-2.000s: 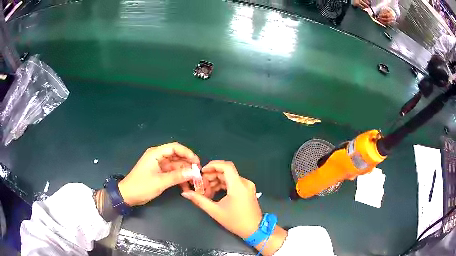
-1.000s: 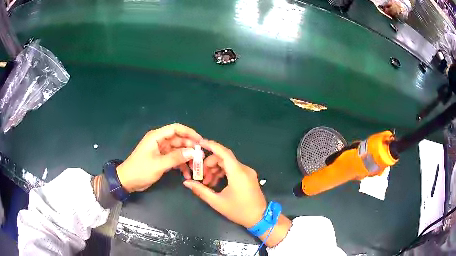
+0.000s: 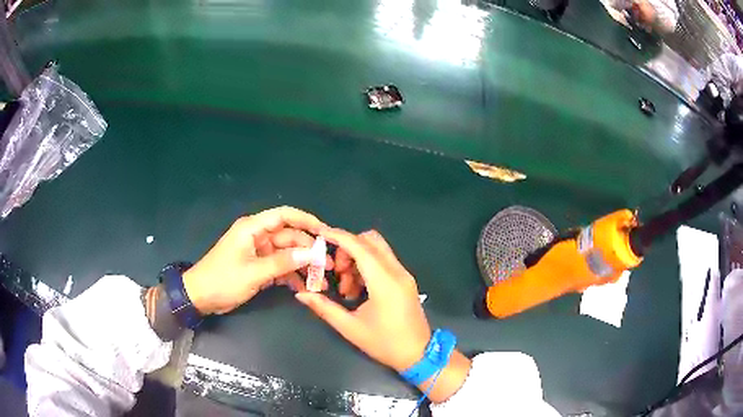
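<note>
A small white-pinkish vial (image 3: 316,265) stands roughly upright between my two hands. My left hand (image 3: 244,262) holds it with thumb and fingers. My right hand (image 3: 379,301) is cupped against its other side, fingers curled, with a dark spot between the fingers that I cannot make out. My left wrist has a dark band and my right wrist a bright blue strap with a thin cord.
An orange electric screwdriver (image 3: 562,273) hangs over a round perforated tray (image 3: 513,236) and a white paper square (image 3: 607,300). A record sheet (image 3: 698,318) with a pen lies right, a plastic bag (image 3: 49,138) left. Small electronic units (image 3: 384,97) (image 3: 647,106) lie beyond. Another person's hand (image 3: 652,15) shows top right.
The nearer electronic unit sits further right than two seconds ago. My hands stay together around the vial, slightly higher in the picture, and the vial has tilted slightly.
</note>
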